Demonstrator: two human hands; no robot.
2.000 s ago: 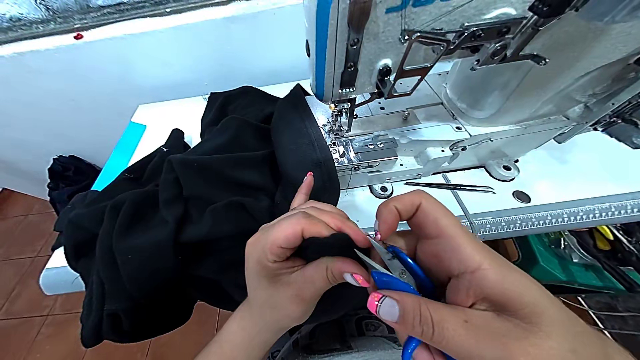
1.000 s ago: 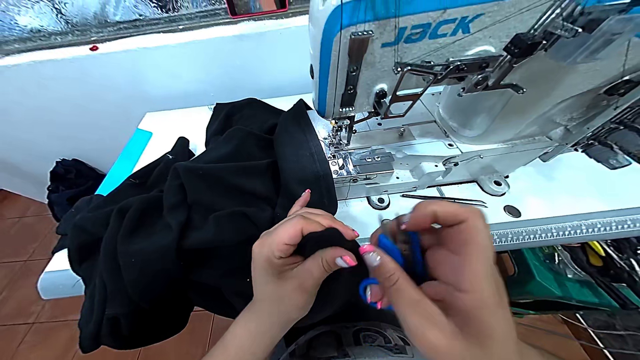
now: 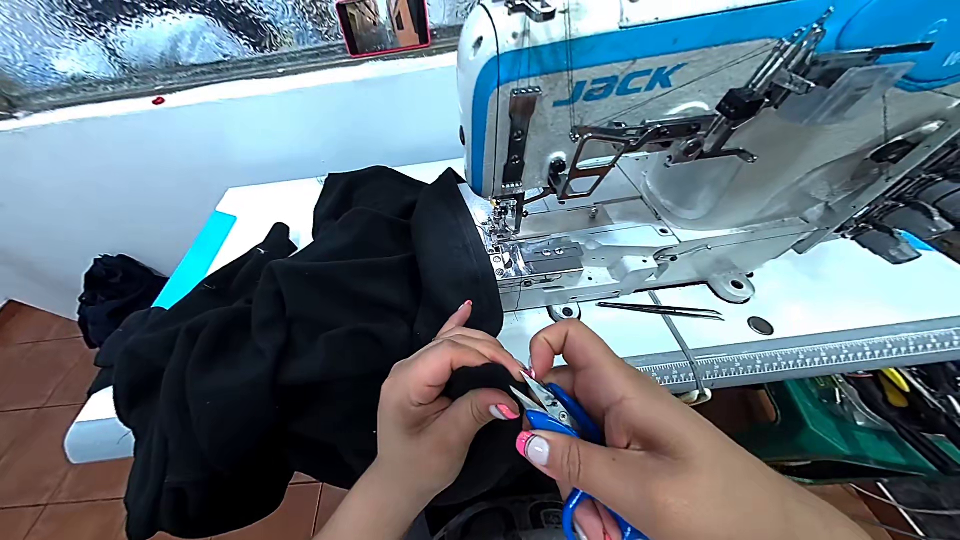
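Black fabric (image 3: 337,300) lies in a heap over the sewing table, its hemmed edge beside the needle area of a Jack sewing machine (image 3: 622,112). Between thumb and fingers my left hand (image 3: 442,405) pinches a raised fold of this cloth. Blue-handled scissors (image 3: 559,416) are held in my right hand (image 3: 607,420), their blades parted and pointing at the pinched fold. The fingertips of both hands nearly meet at the blade tips. Whether the blades touch the cloth cannot be told.
Metal tweezers (image 3: 660,310) lie on the white tabletop near a ruler strip (image 3: 810,352) on its front edge. A green container (image 3: 810,427) with tools sits below at the right. Dark cloth (image 3: 116,292) lies beyond the table's left end. A red-framed phone (image 3: 384,26) leans at the window.
One second ago the scissors were turned within my right hand, blades hardly visible; now the parted blades point at the fold. My left hand keeps its pinch. The view has shifted somewhat.
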